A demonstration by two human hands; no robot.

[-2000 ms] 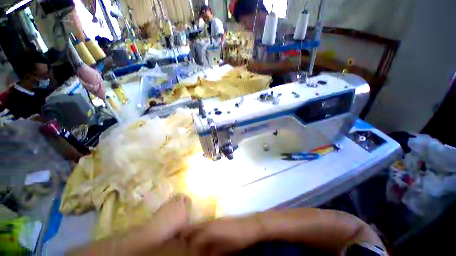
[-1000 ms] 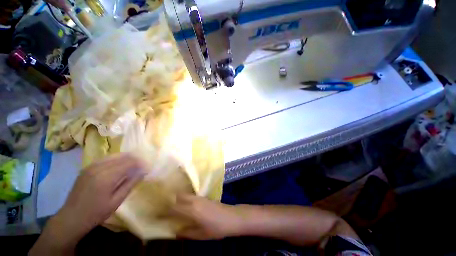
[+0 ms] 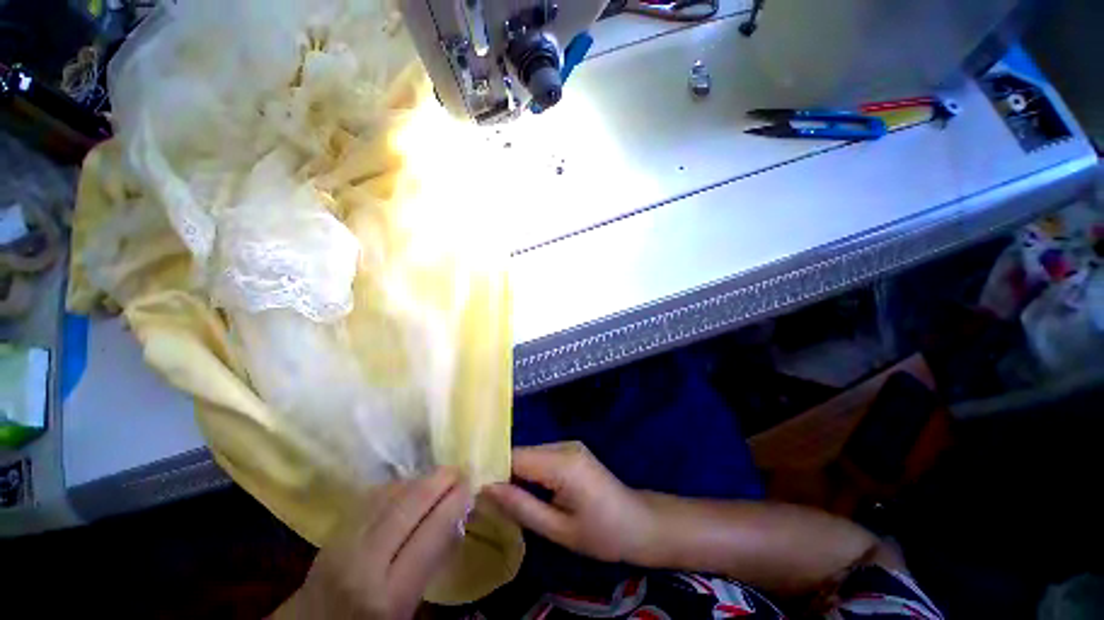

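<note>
The pale yellow fabric [image 3: 472,363] hangs over the front edge of the machine table. Sheer cream-white overlay [image 3: 321,375] lies on it, with scalloped lace trim [image 3: 291,260] showing at left. My left hand [image 3: 406,539] grips the layers near the bottom of the view. My right hand [image 3: 575,503] pinches the yellow fabric's right edge beside it, thumb and forefinger close together. The sewing machine's needle area [image 3: 490,103] is at the top, under bright light. Glare hides the fabric next to it.
Blue-handled snips [image 3: 823,124] and a red-and-yellow slim tool [image 3: 902,112] lie on the machine bed at right. A measuring scale [image 3: 678,317] runs along the table's front edge. A green-and-white packet [image 3: 22,394] is at far left; plastic bags [image 3: 1065,303] are at far right.
The view has tilted down and closer to the work. My hands have come together at the fabric's lower edge, and the lace and sheer layer are spread out more.
</note>
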